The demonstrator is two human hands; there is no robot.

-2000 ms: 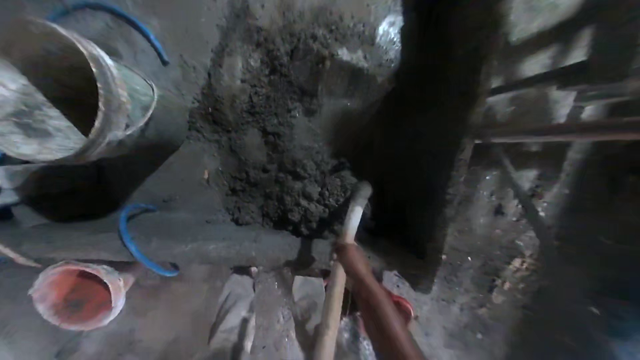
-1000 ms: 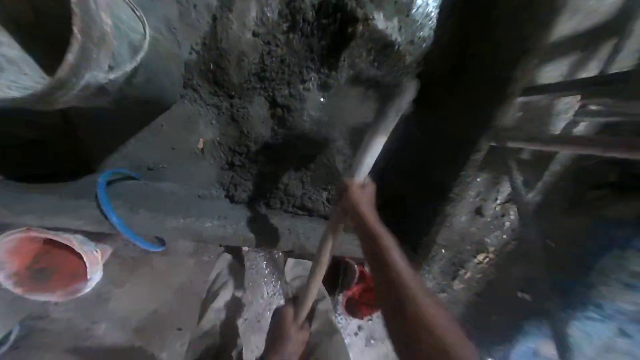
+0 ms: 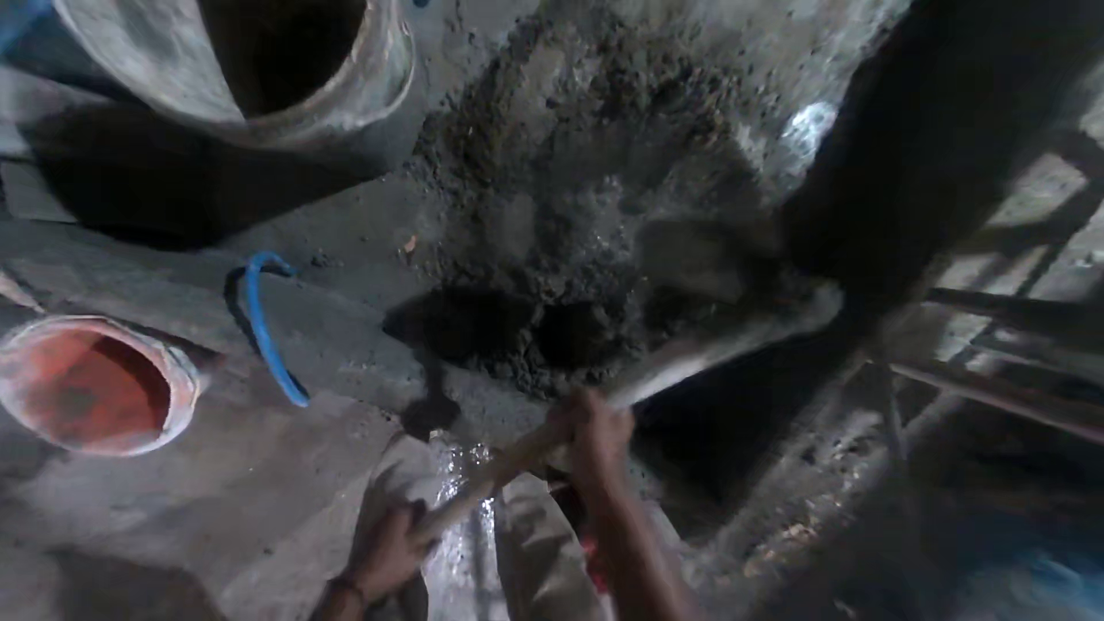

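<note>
Both my hands grip a long wooden tool handle (image 3: 517, 457) that slants from lower left to upper right. My left hand (image 3: 392, 543) closes round its lower end, and my right hand (image 3: 595, 431) holds it farther up. The tool's far end (image 3: 815, 306) is a thick, pale socket; a blurred, dark blade seems to extend from it over the ground, its shape unclear. Just beyond my right hand lies a patch of wet, dark grey mortar (image 3: 561, 233), partly in shadow.
At the upper left stands a large cement-stained bucket (image 3: 379, 95). A smaller bucket with a red-orange inside (image 3: 78, 388) is at the left. A bent blue hose piece (image 3: 267, 336) lies on the concrete. Dark bars (image 3: 1000, 392) cross the right side, beyond a deep shadow.
My left hand, not visible two seconds ago, now grips the lower handle. The handle has swung from nearly upright in view to a flatter slant, its far end pointing right.
</note>
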